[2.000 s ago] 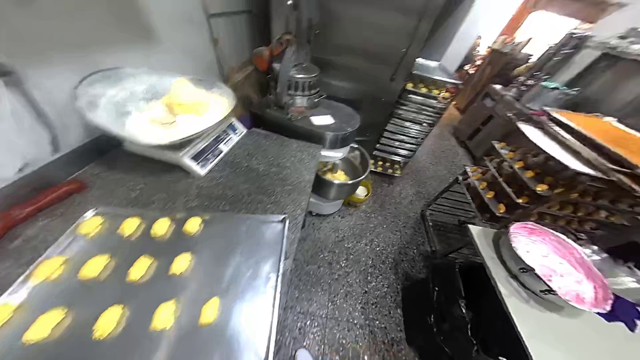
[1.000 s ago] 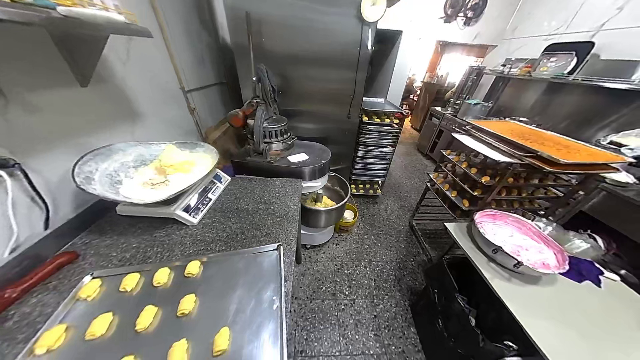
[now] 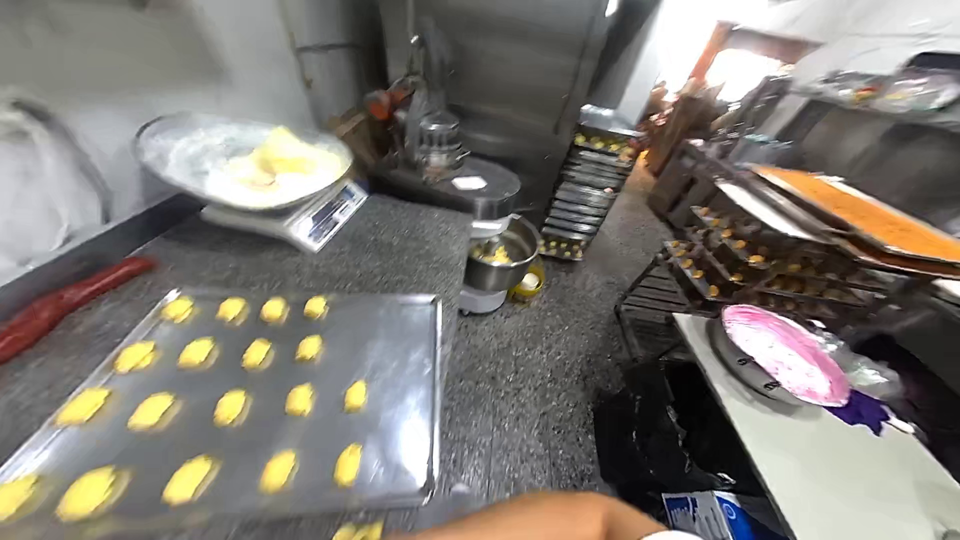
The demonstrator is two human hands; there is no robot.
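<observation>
Rows of small yellow dough pieces (image 3: 231, 406) lie on a metal baking tray (image 3: 397, 427) on the speckled counter. At the bottom edge, my right hand (image 3: 532, 516) and forearm show in part, right of the tray's near corner. The fingers are blurred or cut off, so a grip cannot be made out. Near the hand's left end is a bit of yellow dough (image 3: 358, 532); whether they touch is unclear. My left hand is out of view. Behind the tray, a wide metal pan (image 3: 169, 169) with yellow dough and flour sits on a digital scale (image 3: 326, 217).
A red object (image 3: 67, 304) lies at the counter's left. Past the counter stand a mixer with a steel bowl (image 3: 502, 262) and a rack of trays (image 3: 581, 199). At right are a white table (image 3: 840, 480) with a pink-coated round pan (image 3: 784, 352), racks and a black bag (image 3: 637, 427).
My right hand and forearm have come into view at the bottom edge. The view has tilted and shifted, with more of the tray showing than one second ago.
</observation>
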